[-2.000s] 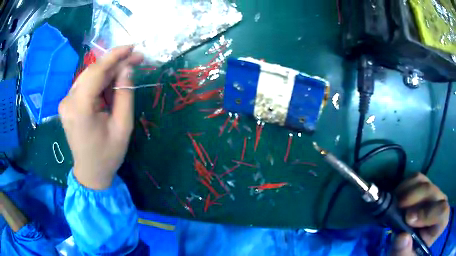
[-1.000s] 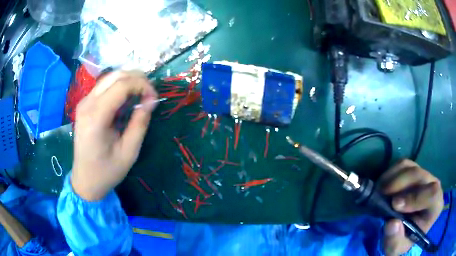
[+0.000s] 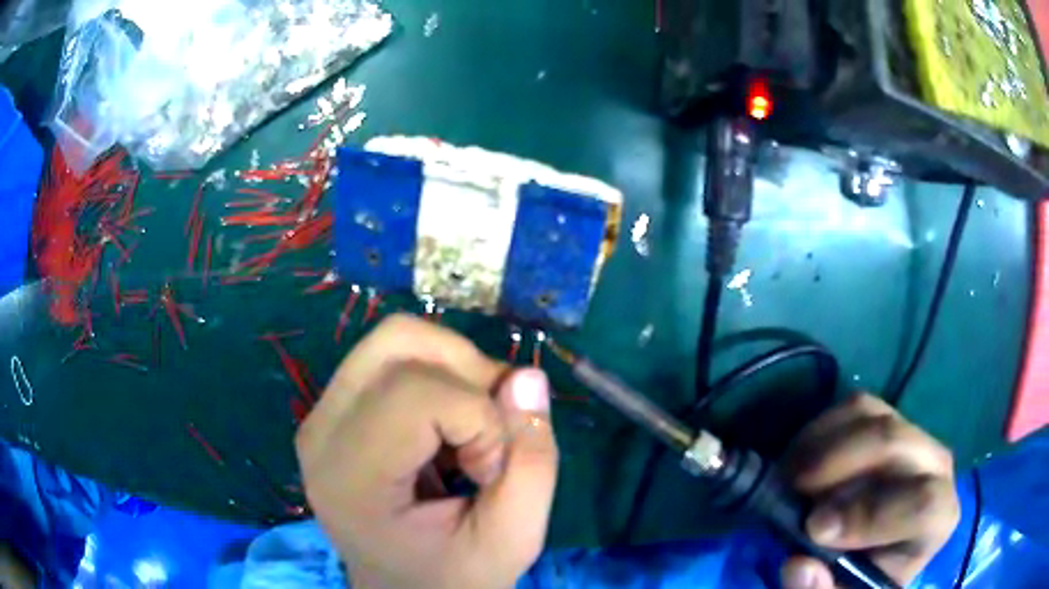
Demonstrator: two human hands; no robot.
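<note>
The blue block [image 3: 462, 236] with a dirty white band lies in front of me. My left hand [image 3: 437, 460] is below its lower edge, thumb and forefinger pinched on a short red wire [image 3: 537, 352] whose upper end meets a tiny silvery bit. Another red wire [image 3: 514, 345] with a silvery bit is just left of it, its lower part hidden by the hand. My right hand [image 3: 880, 495] holds the black-handled soldering iron [image 3: 638, 417]. The iron's tip is close to the pinched wire's upper end; whether they touch is unclear.
A dense pile of red wires [image 3: 75, 230] lies at left, with loose wires around the block. A clear bag of silvery bits [image 3: 230, 69] is at upper left. The black iron stand [image 3: 805, 69] with a yellow sponge [image 3: 978, 58] and looped cord [image 3: 822, 357] is at right.
My left hand has moved right from the wire pile to below the block. The iron's tip has come to the silvery bits there. The view has shifted right, and a red light shows on the stand.
</note>
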